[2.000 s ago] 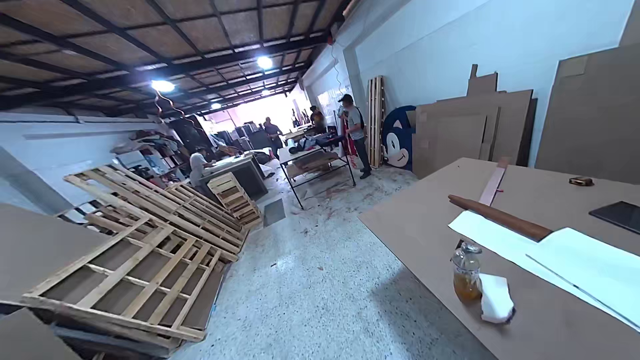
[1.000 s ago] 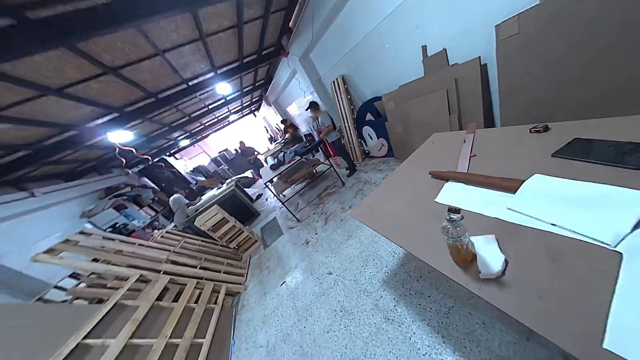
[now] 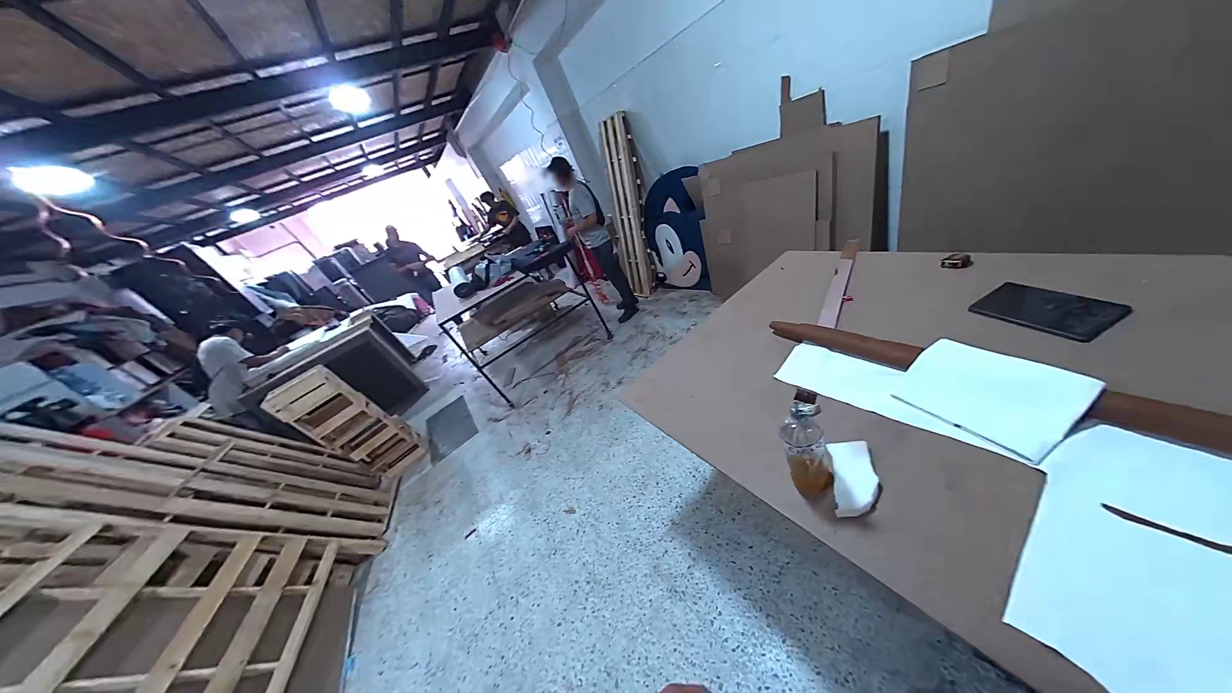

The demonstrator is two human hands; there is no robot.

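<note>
Neither of my hands can be made out; a small reddish sliver at the bottom edge is too little to identify. On the brown board table (image 3: 731,385) at the right, a glass bottle (image 3: 807,452) of amber liquid stands beside a folded white cloth or paper (image 3: 853,478). White sheets (image 3: 1136,549) and an open paper pad (image 3: 1001,393) lie over a long brown roll (image 3: 847,344). A dark strip (image 3: 1165,527) rests on the nearest sheet. Farther back are a black tablet-like slab (image 3: 1049,310), a small tape measure-like object (image 3: 956,261) and a pale straight strip (image 3: 837,289).
Wooden pallet frames (image 3: 192,491) lean at the left, beside a speckled floor (image 3: 539,539). Ahead is a metal-framed table (image 3: 500,298) with a person (image 3: 587,226) next to it; other people work farther back. Brown boards (image 3: 770,207) and a blue cartoon cutout (image 3: 679,231) lean on the wall.
The view has shifted and tilted, with more of the right-hand table in sight. The things on that table appear to lie as before.
</note>
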